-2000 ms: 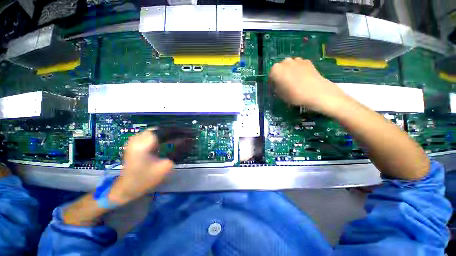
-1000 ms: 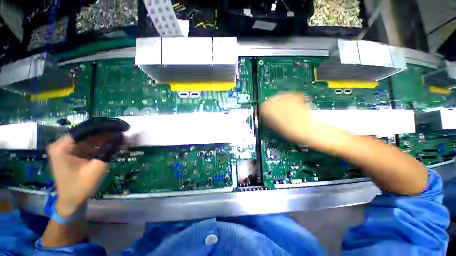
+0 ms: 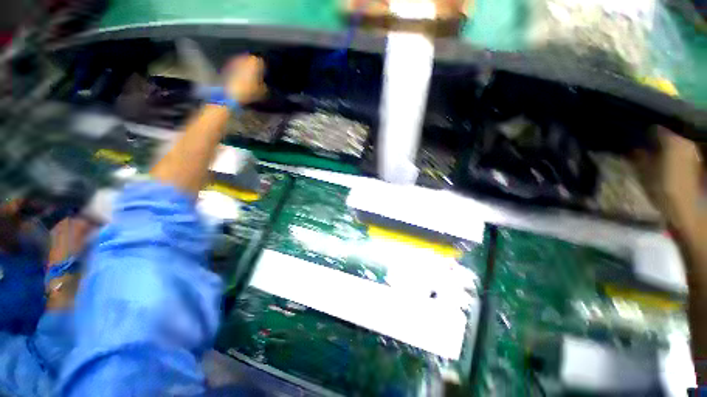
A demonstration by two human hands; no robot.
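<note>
My left hand point(image 3: 245, 79) reaches up and forward to the dark bin area under the shelf. It is blurred, and I cannot tell whether it holds anything. My right hand point(image 3: 668, 151) is at the far right, blurred and partly in the shadow under the shelf; its fingers are hidden. Green circuit boards point(image 3: 318, 324) lie in front of me, with a long white-silver bar point(image 3: 360, 301) across the middle one. A heat sink block point(image 3: 415, 213) with a yellow strip point(image 3: 415, 240) stands at that board's far edge.
Dark bins with pale parts point(image 3: 325, 132) sit behind the boards, under a green-topped shelf point(image 3: 232, 12). A long white strip point(image 3: 405, 101) hangs from the shelf. A clear bag of pale parts point(image 3: 601, 31) lies on it. Another person's hand point(image 3: 68, 236) is at the left.
The view has tilted and risen towards the shelf. Both hands have left the boards and moved up and away to the bin area. The black bundle earlier in my left hand is not visible.
</note>
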